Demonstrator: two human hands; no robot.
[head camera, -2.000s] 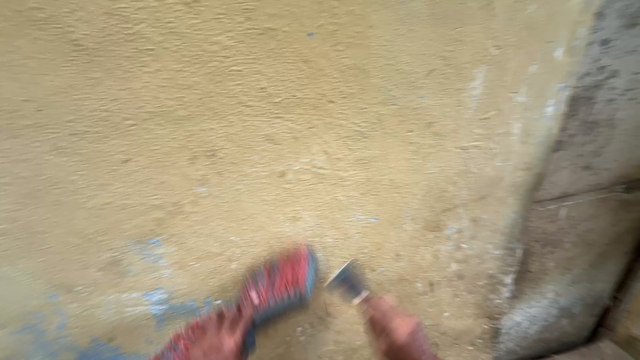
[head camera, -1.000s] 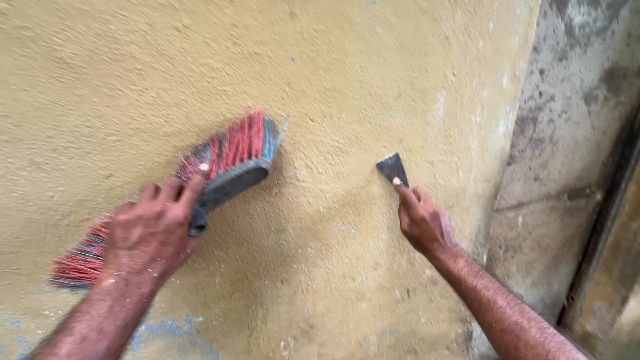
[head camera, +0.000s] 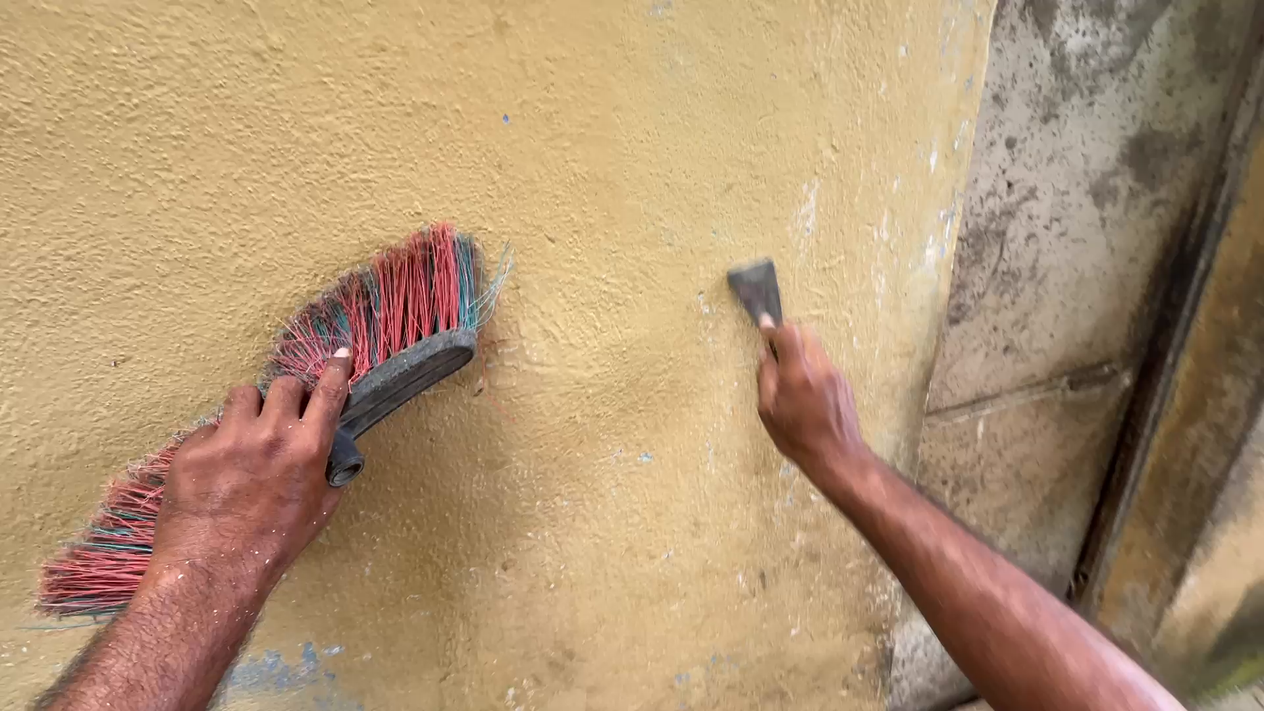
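My left hand (head camera: 252, 464) grips a broom head (head camera: 410, 370) with red and teal bristles and a dark plastic back. The bristles face up and left, close against the yellow painted wall (head camera: 592, 395); an open handle socket shows below my fingers, with no handle in it. To the right, my right hand (head camera: 808, 395) is closed around a putty knife (head camera: 755, 288), its flat metal blade pointing up and slightly left at the wall. Its handle is mostly hidden in my fist. Pale specks lie on my left hand and wrist.
Beyond the wall's right edge is a stained grey slab surface (head camera: 1047, 217) with a horizontal joint. A dark vertical strip (head camera: 1155, 395) runs down further right. Blue paint patches (head camera: 286, 667) and white chips mark the wall at lower left and along the right.
Both hands and their tools stand higher in view than two seconds ago. Since one second ago, the putty knife has moved slightly lower relative to the wall marks. Both tools stay held.
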